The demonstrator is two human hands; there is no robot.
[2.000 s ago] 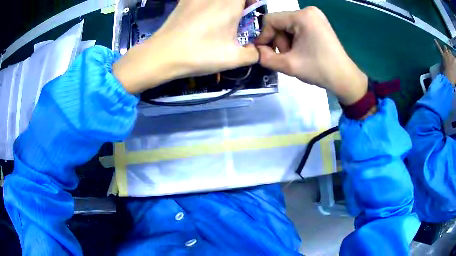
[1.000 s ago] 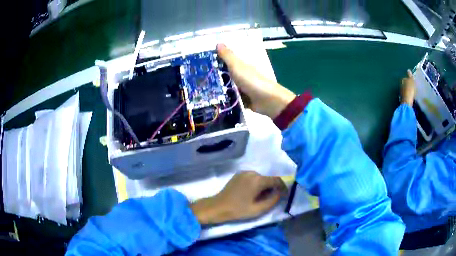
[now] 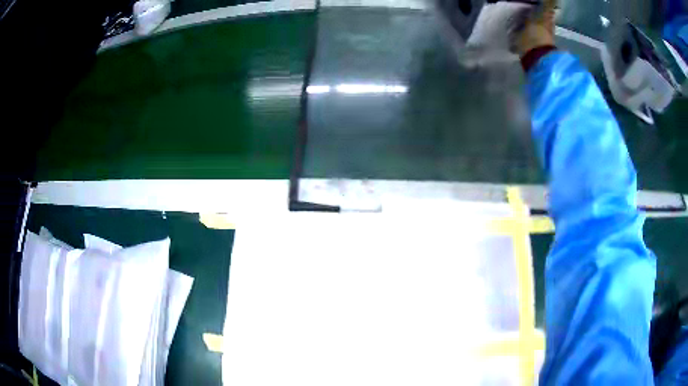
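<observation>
A white projector unit (image 3: 494, 34) is at the top edge, right of centre, cut off by the picture's edge and blurred. A dark opening shows on its face. My right hand (image 3: 537, 30) is at its right side, with the arm stretched far forward; the fingers are partly cut off and seem closed on the unit. My left hand is not in view. The white work mat (image 3: 377, 301) lies in front of me, held by pale yellow tape strips (image 3: 526, 286).
White sleeves (image 3: 94, 301) are stacked at the left. A dark glossy conveyor surface (image 3: 422, 136) lies beyond the white rail (image 3: 151, 194). Another white unit (image 3: 641, 71) is at the upper right. A white object (image 3: 151, 15) is at the top left.
The unit has moved from the mat to the far upper right with my right hand. My left hand has left the picture. The view has shifted, showing more of the far surface.
</observation>
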